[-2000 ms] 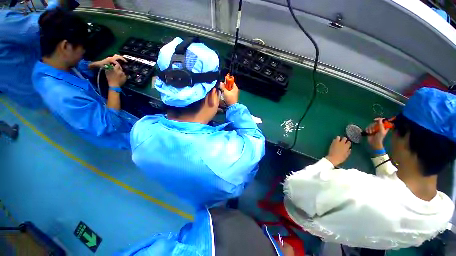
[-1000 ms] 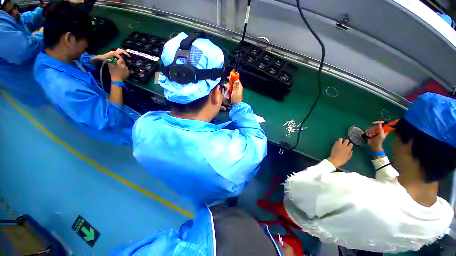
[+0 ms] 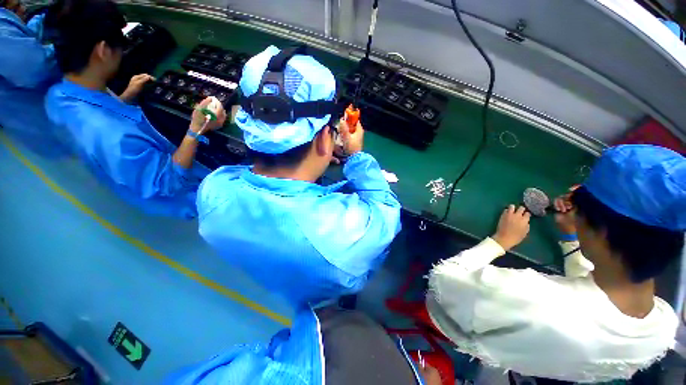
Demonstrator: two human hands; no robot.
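Observation:
My left hand is not in view; a blue sleeve (image 3: pixel 256 368) shows at the bottom. A small skin-coloured patch (image 3: pixel 431 374) at the bottom edge may be part of my right hand, but it is cut off. Nearest in front, a person in a blue smock (image 3: pixel 293 225) holds an orange screwdriver (image 3: pixel 352 118) upright; the work under it is hidden. At right, a person in a fluffy white top (image 3: pixel 549 316) has both hands at a round grey speckled dish (image 3: pixel 536 201). Small white pieces (image 3: pixel 437 189) lie scattered on the green bench between them.
Black pocketed trays (image 3: pixel 399 98) lie behind the middle person; more trays (image 3: pixel 177 92) lie before the worker at left (image 3: pixel 124 150). A black cord (image 3: pixel 490 75) hangs over the green mat (image 3: pixel 470 162). Red stool parts (image 3: pixel 410 308) stand below the bench.
The left worker's hands have moved apart, one now further right holding a green-and-white item. The white-topped person's head has lowered, largely covering the orange tool. The middle person has barely moved.

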